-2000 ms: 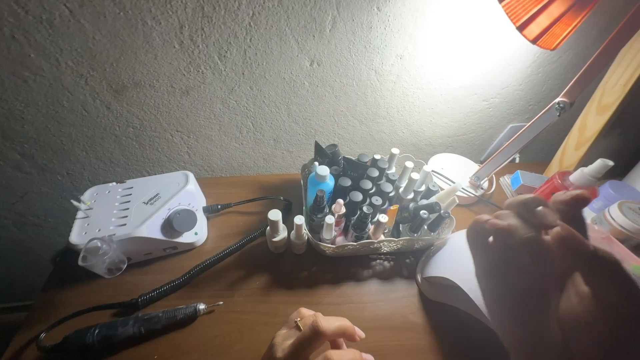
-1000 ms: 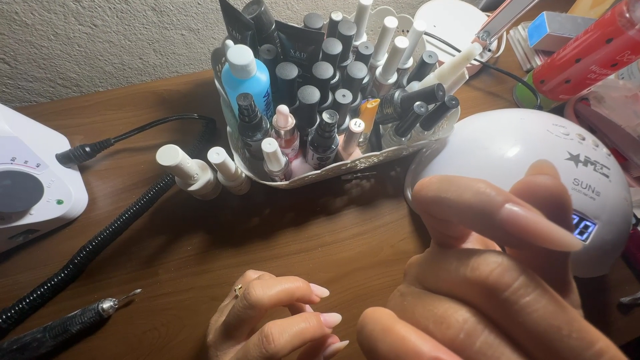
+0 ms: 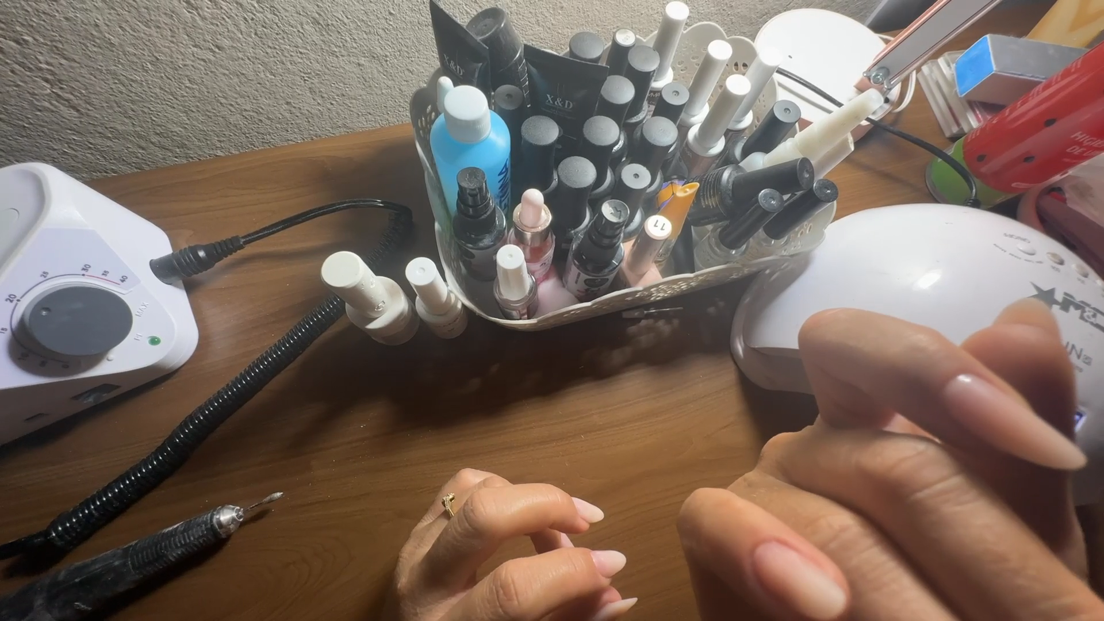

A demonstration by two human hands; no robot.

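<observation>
My left hand [image 3: 509, 552], with a ring on one finger, is at the bottom middle over the brown wooden tabletop [image 3: 345, 457]; its fingers are curled loosely apart and hold nothing visible. Large and close at the lower right is my right hand [image 3: 897, 492], fingers bent, nothing seen in it, though its palm side is hidden. It partly covers a white nail lamp [image 3: 862, 259]. Beyond the hands stands a white openwork basket [image 3: 638, 302] full of nail polish bottles, black tubes and a blue bottle [image 3: 470, 147]. Two white bottles [image 3: 371, 297] stand beside the basket's left end.
At the left are a white nail drill control unit [image 3: 86, 285] and its black handpiece [image 3: 147, 561] with a fine bit, joined by a coiled cord [image 3: 216, 397]. A red bottle [image 3: 1035, 129], a block with a blue end [image 3: 1018, 73] and a lamp base [image 3: 811, 52] occupy the back right.
The view has moved much closer to the basket and lamp. Both hands remain in the lower part of the view, the right one in front of the nail lamp.
</observation>
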